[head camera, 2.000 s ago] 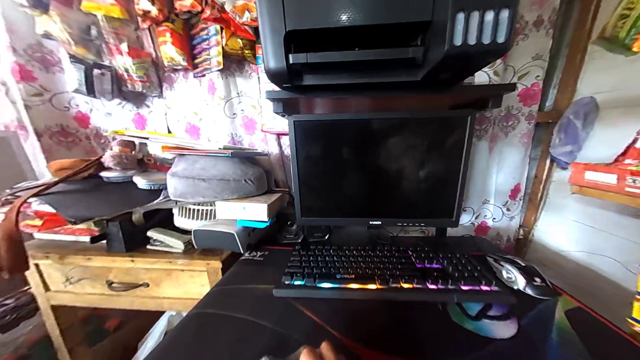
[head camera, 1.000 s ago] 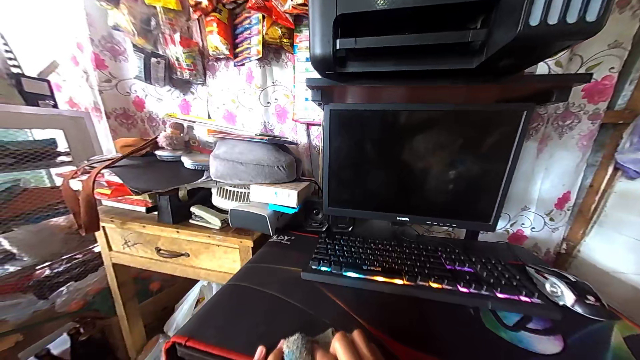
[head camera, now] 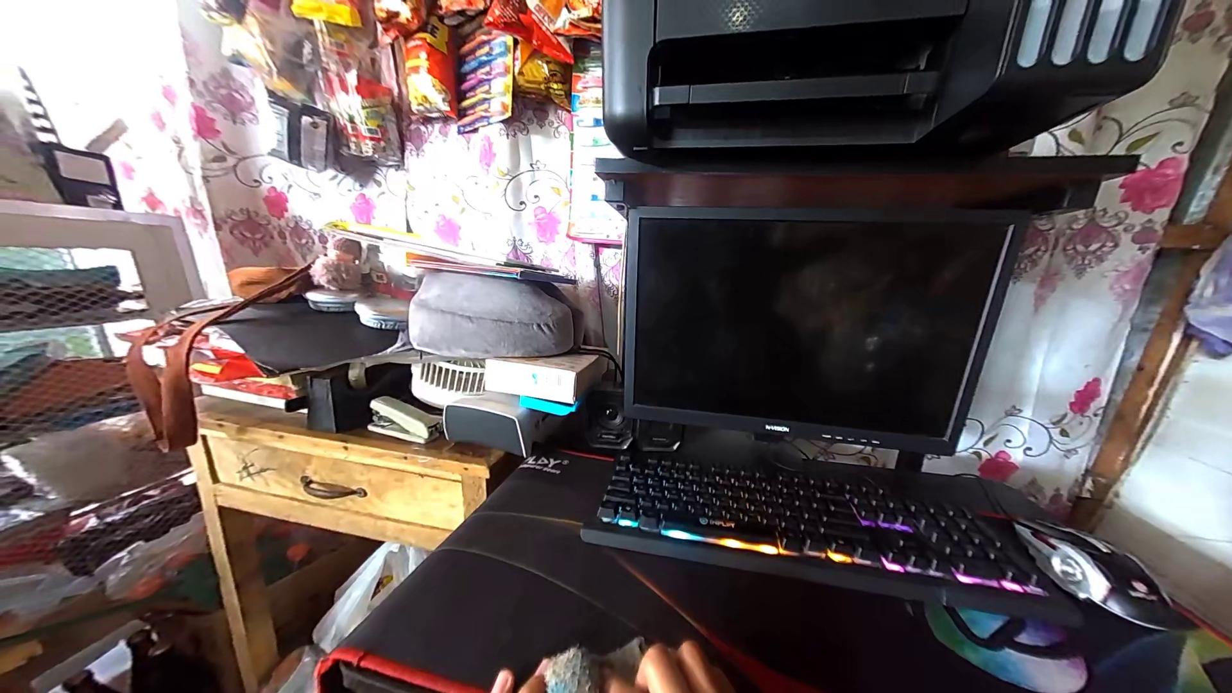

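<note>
At the bottom edge, fingers of my left hand (head camera: 520, 681) touch a greyish, fuzzy cloth-like bundle (head camera: 572, 669). My right hand (head camera: 679, 669) is beside it with bent fingers, at a pale piece of the same or another cloth (head camera: 626, 656). Most of both hands is cut off by the frame. The black desk mat (head camera: 500, 577) with red edging lies beneath. Beyond my hands are a lit black keyboard (head camera: 818, 539), a computer mouse (head camera: 1088, 573) and a monitor (head camera: 808, 327) with a dark screen.
A black printer (head camera: 799, 96) stands on a shelf (head camera: 866, 183) above the monitor. At left, a wooden drawer table (head camera: 337, 481) holds a grey cushion (head camera: 491, 316), a stapler (head camera: 404, 420), a white fan and boxes. A plastic bag (head camera: 371, 587) hangs low between table and desk.
Both hands and the fuzzy bundle show at the bottom edge, where two seconds ago only a few fingertips showed. The view has turned left.
</note>
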